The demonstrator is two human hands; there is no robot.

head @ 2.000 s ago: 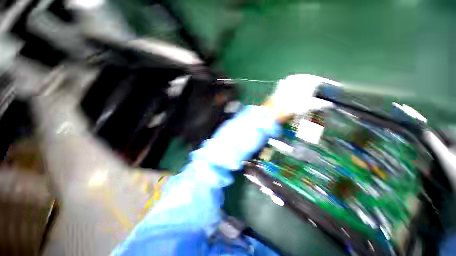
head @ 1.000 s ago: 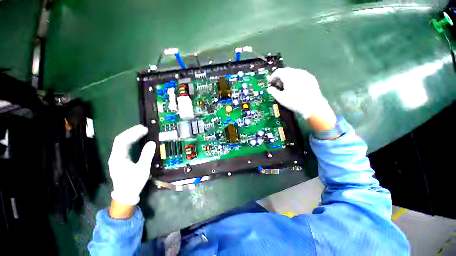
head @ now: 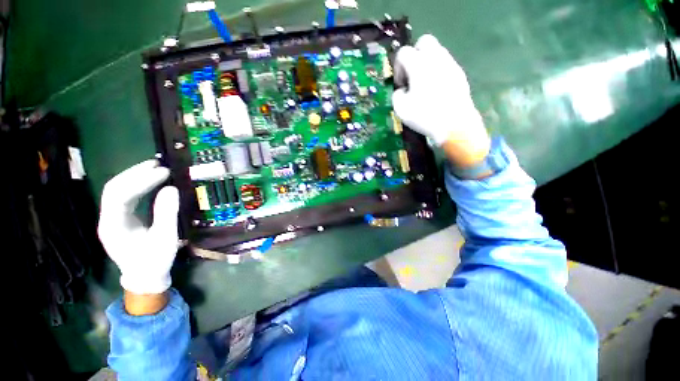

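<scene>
A black carrier (head: 298, 223) lies on the green bench with a green circuit board (head: 287, 160) in it, component side up. Blue-ended leads (head: 221, 26) stick out at its far and near edges. My left hand (head: 138, 223), white-gloved, is at the carrier's left edge, thumb and fingers apart, fingertips close to the rim; whether they press on it is unclear. My right hand (head: 440, 93), white-gloved, is at the upper right rim, thumb and fingers closed around a small dark part there, which they partly hide.
The green bench (head: 522, 67) extends behind and to the right. Dark, strip-like items (head: 52, 216) are at the left. A large black object (head: 626, 201) stands at the right. Below it shows pale floor with yellow markings (head: 634, 320). A small green item (head: 660, 7) is at the top right.
The carrier and both hands appear further left and higher in view, partly from camera movement. My right thumb and fingers remain at the upper right rim; my left hand remains by the left edge.
</scene>
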